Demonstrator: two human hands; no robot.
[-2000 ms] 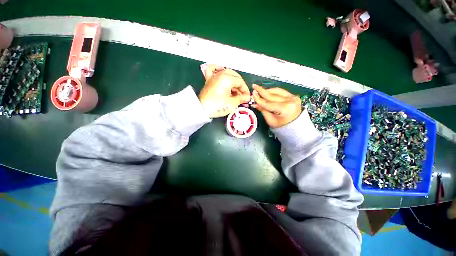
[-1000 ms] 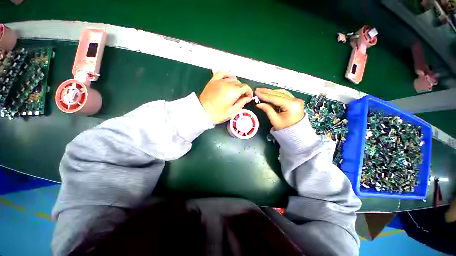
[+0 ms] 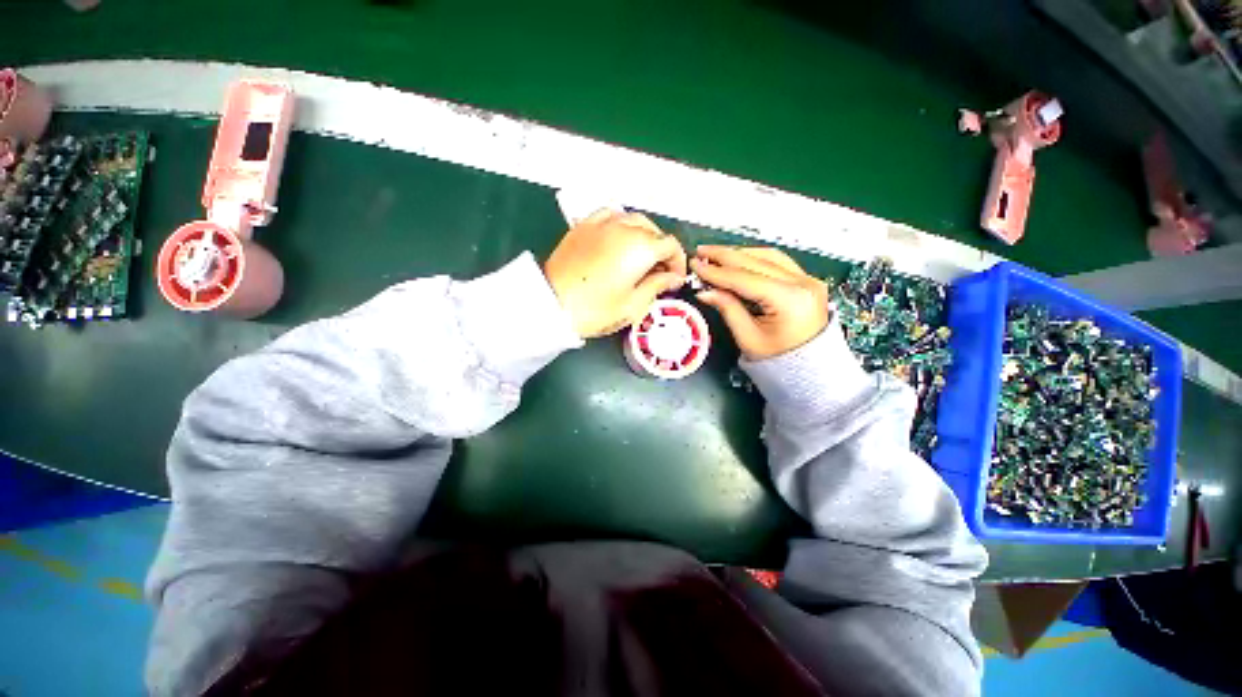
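Observation:
A pink fan body lies on the green bench in front of me, its round head with red spokes and white centre (image 3: 667,339) towards me. Its handle is mostly hidden under my left hand (image 3: 613,271); a pale end shows beyond the knuckles. My left hand is closed over the fan body, fingertips at the neck above the head. My right hand (image 3: 767,296) pinches a tiny white and dark part (image 3: 693,283) between thumb and finger, right beside the left fingertips. The part is too small to tell what it is.
A blue bin (image 3: 966,409) full of small boards stands at right, with a loose board pile (image 3: 892,327) beside it. At left lie another fan body (image 3: 247,164) and larger green board panels (image 3: 85,225). Beyond the pale rail (image 3: 477,134), the belt carries a pink unit (image 3: 1012,170).
Both hands stay at the fan body's neck with small finger movements. The pink unit on the belt has moved right. The whole view has shifted slightly.

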